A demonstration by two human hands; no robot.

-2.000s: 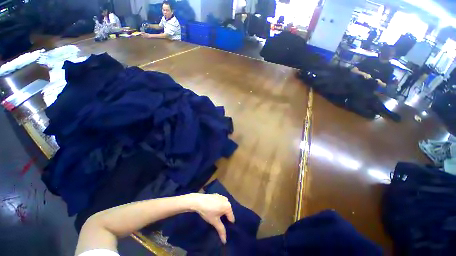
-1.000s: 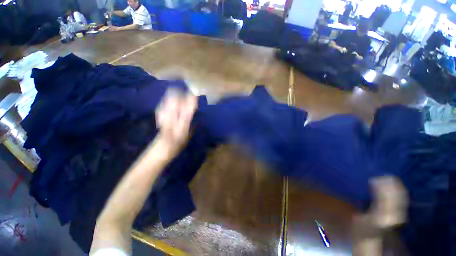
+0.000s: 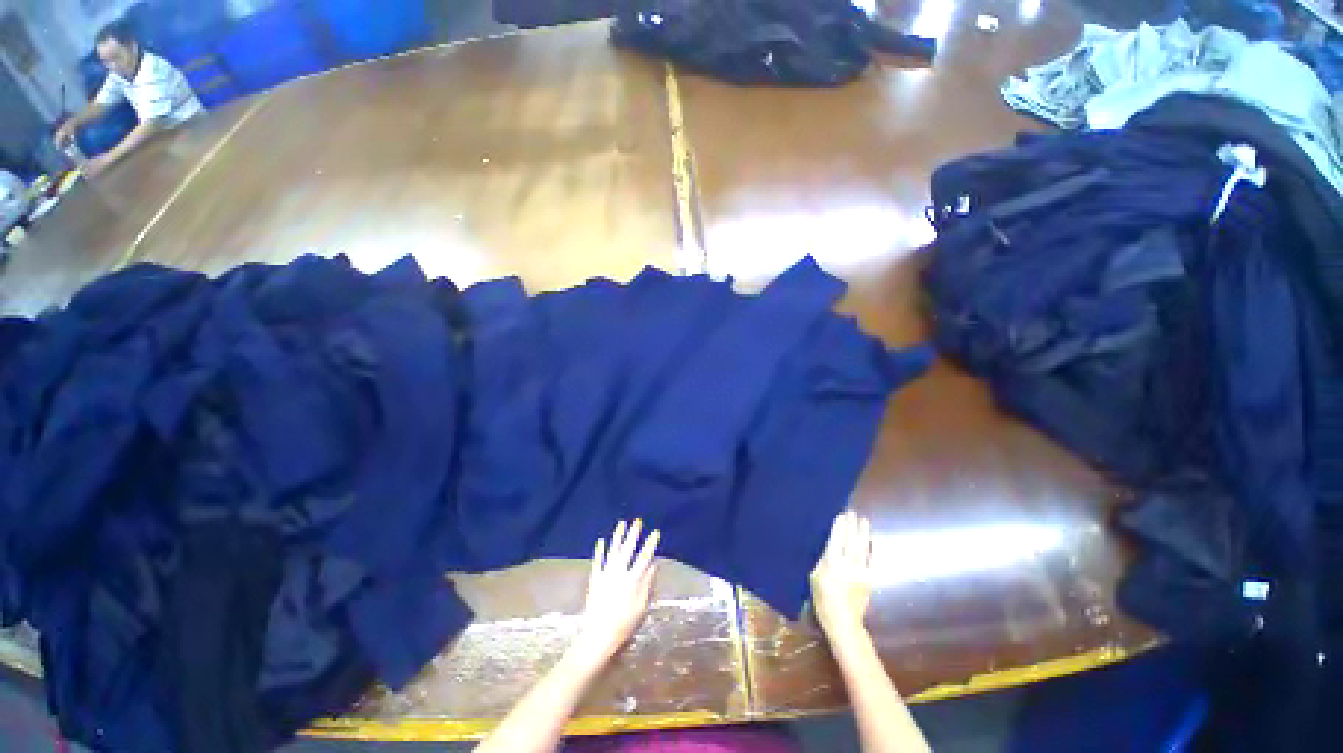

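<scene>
A navy garment (image 3: 648, 405) lies spread on the brown worktable in front of me, its left end running against the garment pile. My left hand (image 3: 623, 577) lies with fingers spread at its lower edge. My right hand (image 3: 843, 566) is at its lower right corner, fingers extended, touching or just beside the cloth. Neither hand grips anything that I can see. A large heap of navy and black garments (image 3: 265, 427) is at the left.
A dark garment bundle (image 3: 1075, 280) with a pale tie (image 3: 1237, 180) lies at the right, a small white label (image 3: 1255, 590) below. Pale green cloth (image 3: 1178, 66) is beyond it. Black garments (image 3: 751, 37) lie at the far edge. A person (image 3: 140, 88) sits at the far left.
The navy garment, stretched in the air between both hands a second ago, now lies on the table. Both hands have come down to its near edge. The view has turned right.
</scene>
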